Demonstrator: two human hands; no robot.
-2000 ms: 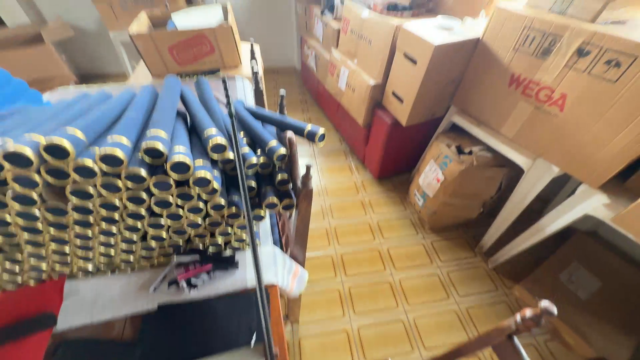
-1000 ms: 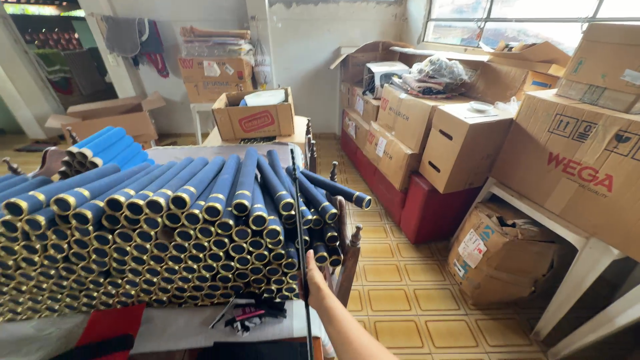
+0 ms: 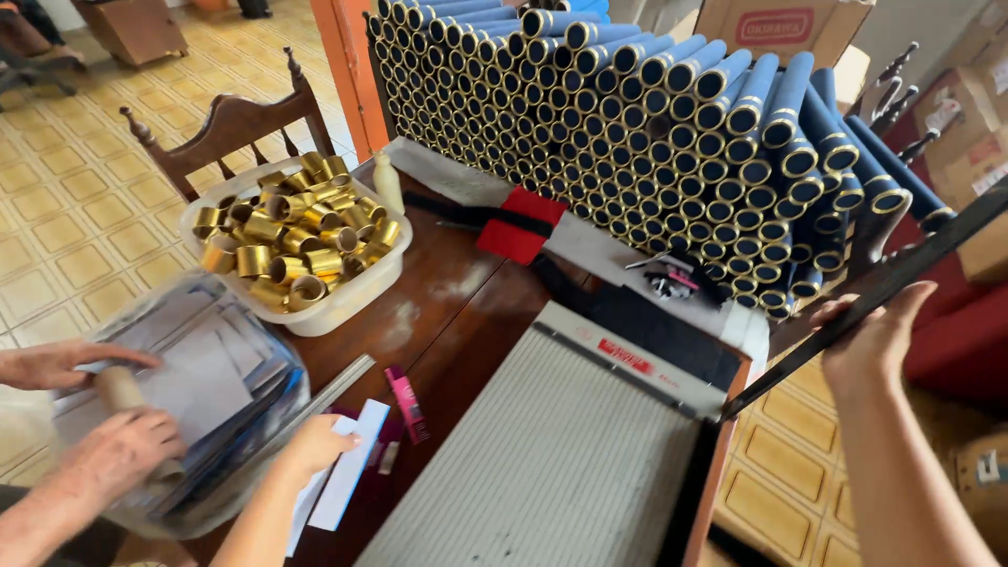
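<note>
My left hand [image 3: 319, 445] grips narrow white paper strips [image 3: 350, 465] with a blue edge, left of a guillotine paper cutter's ribbed bed [image 3: 543, 457]. My right hand [image 3: 874, 339] holds the cutter's long dark blade arm [image 3: 835, 327], which is raised at the bed's right side. Beside my left hand lie a metal ruler [image 3: 340, 383] and a pink box cutter [image 3: 407, 402]. Behind the cutter rises a stack of dark blue tubes [image 3: 630, 118] with gold rims.
A white plastic tub [image 3: 346, 311] holds gold rings. At the left, another person's hands [image 3: 130, 441] hold a cardboard tube [image 3: 122, 394] over a bag of papers [image 3: 205, 370]. A wooden chair [image 3: 228, 126], a small bottle [image 3: 387, 183] and a red cloth [image 3: 520, 224] are behind.
The view has swung down and left onto the cutter. My left hand with paper strips has come into view. My right hand was at the raised blade arm one second ago too.
</note>
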